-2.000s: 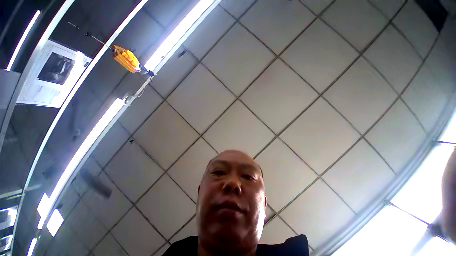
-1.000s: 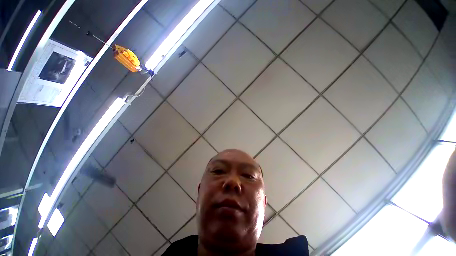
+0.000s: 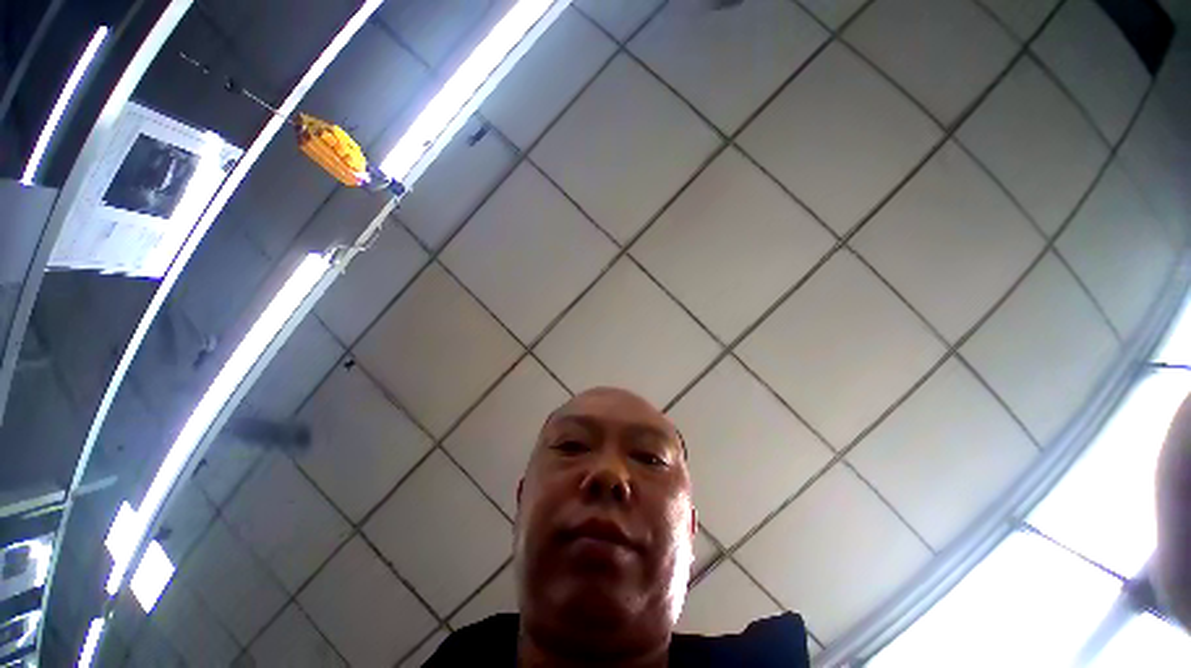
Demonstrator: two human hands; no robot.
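Observation:
The view looks up at a tiled ceiling. A person (image 3: 603, 535) in a dark top shows from the shoulders up at the bottom centre, nearest the camera. No hand can be made out, so neither my left hand nor my right hand is in view. No bench or work piece shows. A blurred skin-toned shape (image 3: 1174, 502) is cut off by the right edge; I cannot tell what it is.
Grey square ceiling tiles (image 3: 731, 274) fill the middle. Lit tube lamps (image 3: 477, 85) run along the left. A yellow-orange object (image 3: 332, 150) hangs on a thin line. A white sheet with a dark picture (image 3: 137, 196) hangs at the upper left. Bright windows (image 3: 1058, 587) are at the lower right.
The ceiling view has shifted very slightly. The dark blurred streak at the left has changed position and shape. The person has hardly moved.

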